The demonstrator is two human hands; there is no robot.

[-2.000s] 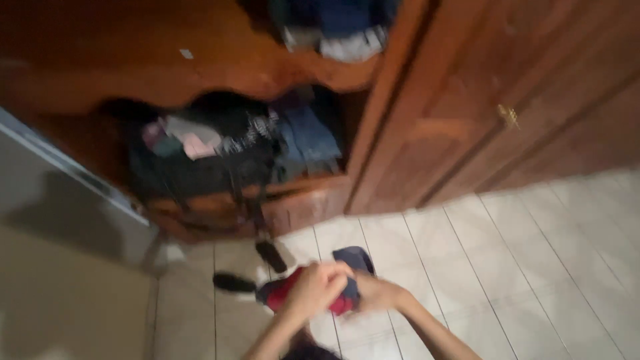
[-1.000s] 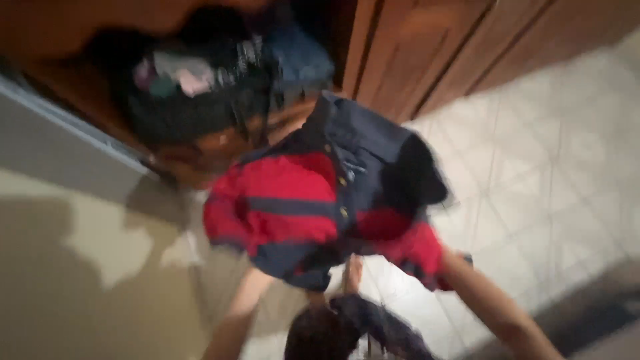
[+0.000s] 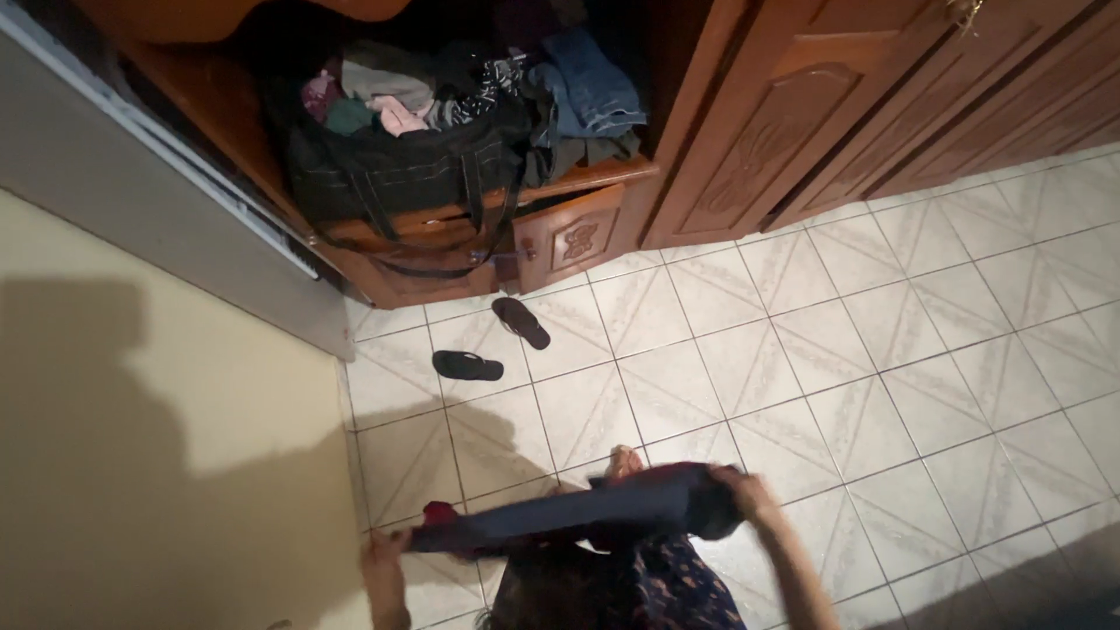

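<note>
A dark navy and red garment (image 3: 569, 516) is stretched lengthwise between my two hands, low in the view and in front of my body. My left hand (image 3: 385, 556) grips its left end, where a bit of red cloth sticks up. At the other end my right hand (image 3: 744, 494) holds a bunched dark part. The garment is slightly blurred, and its front is mostly hidden from above. Below it shows the dark patterned clothing (image 3: 687, 582) that I wear, and a bare foot (image 3: 625, 461) is visible just beyond it.
Two black flip-flops (image 3: 468, 366) lie on the tiled floor (image 3: 787, 350). Ahead, a wooden wardrobe (image 3: 779, 131) has an open compartment with a black bag (image 3: 394, 175) full of clothes and folded jeans (image 3: 591, 87). A small lower door (image 3: 573, 236) stands ajar. A pale wall (image 3: 175, 437) is at left.
The garment was bunched between my hands two seconds ago, then spread wide with its red and dark panels and buttons showing. Now it is a narrow band, lower in view, with my hands far apart.
</note>
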